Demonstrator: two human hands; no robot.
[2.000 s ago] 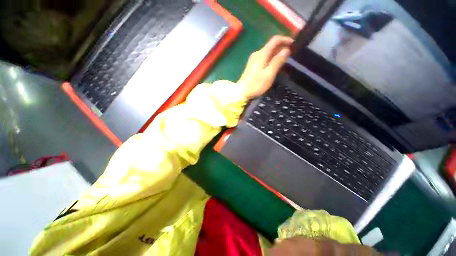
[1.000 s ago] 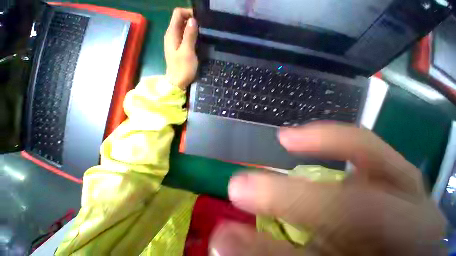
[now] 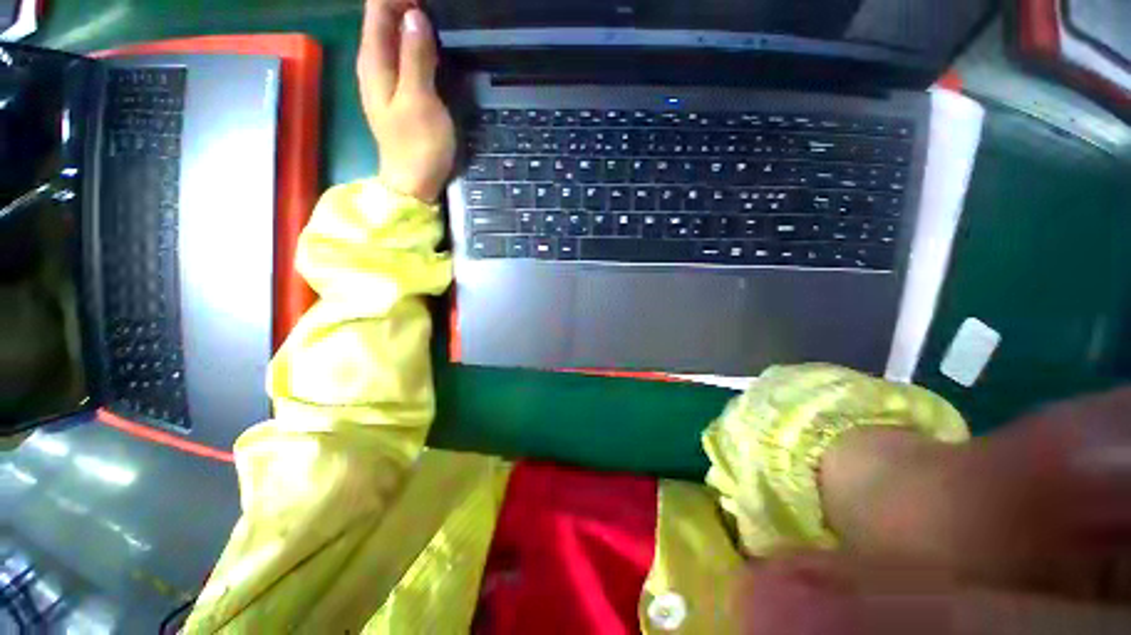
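The dark grey open laptop (image 3: 670, 316) lies in front of me, its black keyboard (image 3: 682, 186) facing me. Its lid (image 3: 744, 19) is cut off by the top edge. My left hand (image 3: 407, 106) is at the lid's left edge, fingers curled there; the exact contact is partly hidden. My right hand (image 3: 992, 509) is blurred, close to the camera at the lower right and cut off by the picture's edge. Its fingers are not clear, and it is off the keyboard. A small white pad (image 3: 970, 351) lies right of the laptop.
A lighter grey laptop (image 3: 230, 248) with a black screen stands at the left on a red-orange tray (image 3: 298, 161). White foam (image 3: 939, 236) shows along the front laptop's right side. Green mat (image 3: 558, 416) lies around it. Part of another tray (image 3: 1039, 25) shows at the top right.
The view has turned and shifted, so the laptop now looks level. My right hand has moved from over the palm rest to the lower right. My left hand stays by the lid's edge.
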